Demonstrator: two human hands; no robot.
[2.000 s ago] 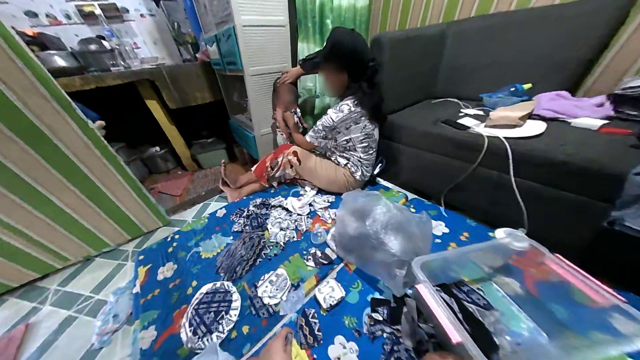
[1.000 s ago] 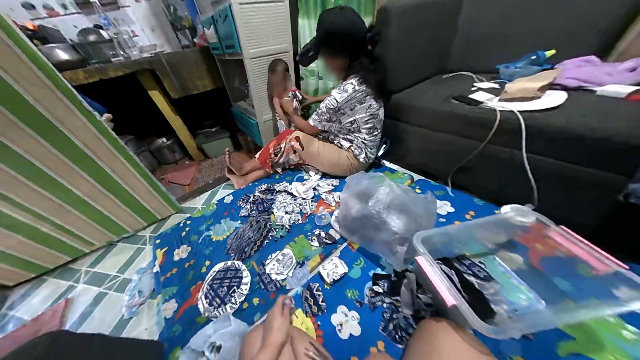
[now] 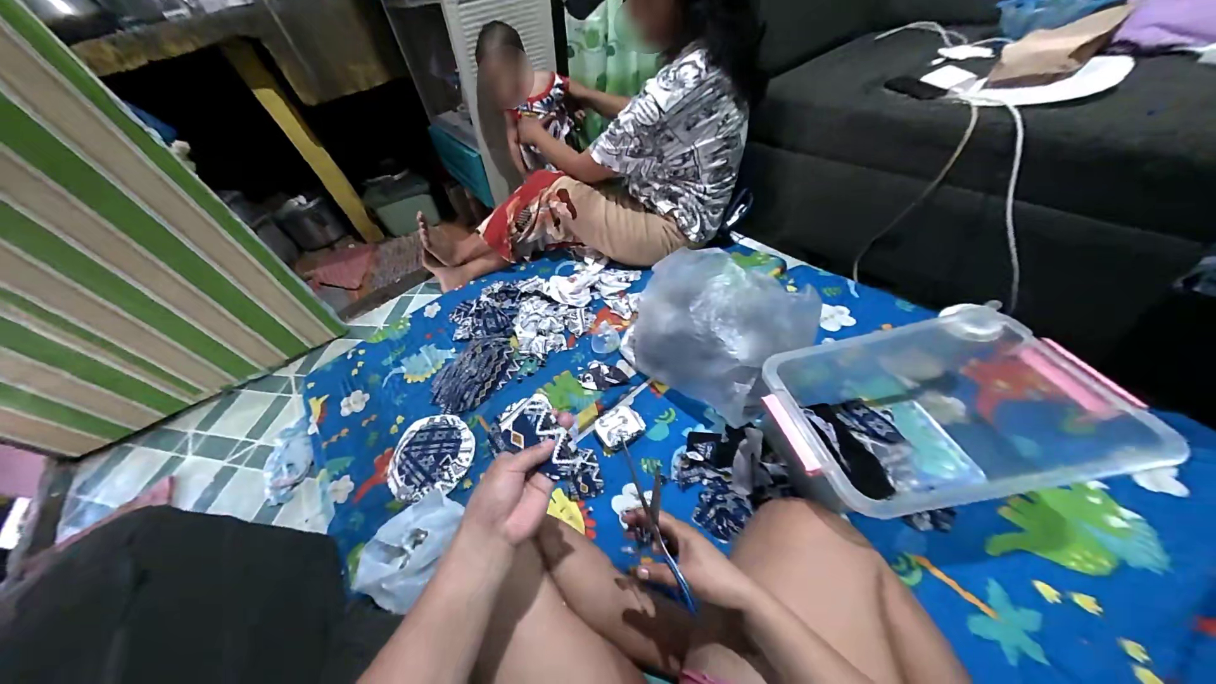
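Observation:
My left hand pinches a piece of navy-and-white patterned fabric above the blue mat. My right hand holds a pair of scissors with blue on the handle, blades apart and pointing away from me. Just beyond the scissors lies a small white-and-black fabric bundle. A round patterned fabric piece with a white rim is left of my left hand. Dark fabric scraps lie beside my right knee, and more patterned scraps are heaped farther off.
A clear plastic box with pink latches holds dark cloth at right. Beside it stands a grey plastic bag. A smaller bag is near my left leg. A person sits holding a child by the dark sofa.
Both my hands have come up into view, with fabric in the left and scissors in the right. The child now wears a patterned top. The view has moved lower and closer.

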